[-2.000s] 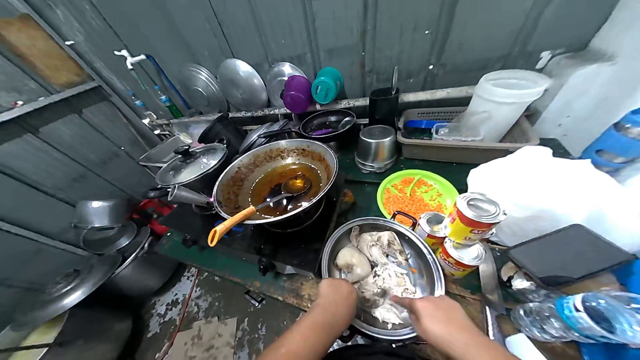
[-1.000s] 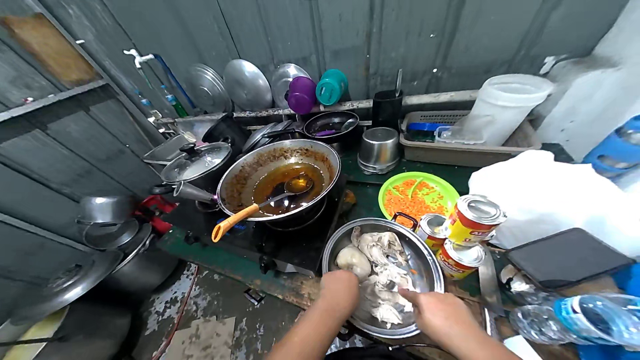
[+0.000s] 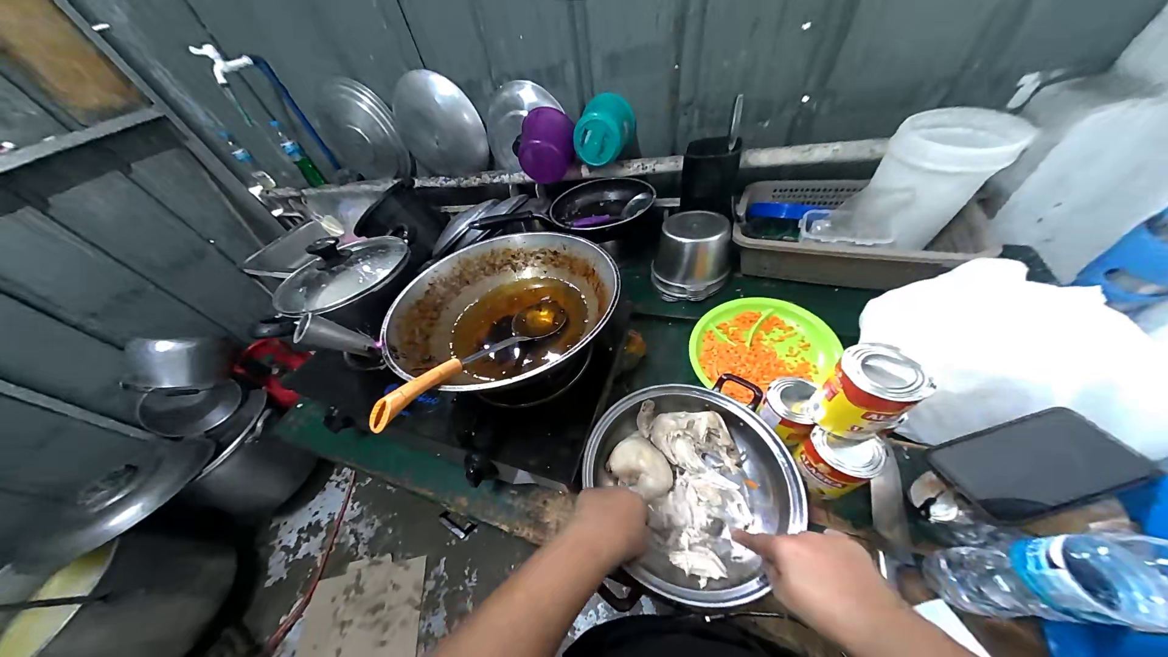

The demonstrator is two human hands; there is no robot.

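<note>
A round metal pan [image 3: 776,456] with dark handles stands at the counter's front edge. In it lie larger pieces of pale cooked meat, apparently chicken [image 3: 689,438], and a heap of shredded meat [image 3: 698,511]. My left hand [image 3: 610,527] is curled over the pan's left front, by a rounded meat piece; its fingertips are hidden, so its hold cannot be told. At the pan's right side my right hand [image 3: 808,570] reaches in, a finger extended to the shreds; its other fingers are tucked under and whatever they hold is hidden.
Left of the pan, a wok [image 3: 420,310] of brown oil with an orange-handled ladle [image 3: 415,394] sits on a black gas stove [image 3: 438,438]. A green plate [image 3: 817,333] of chopped orange food, stacked cans [image 3: 876,388], a knife [image 3: 887,506], a black tablet-like object [image 3: 1045,464] and plastic bottles [image 3: 1049,575] stand close by.
The shredded meat has shifted and spread within the pan. Both hands have stayed at the pan with only small movements.
</note>
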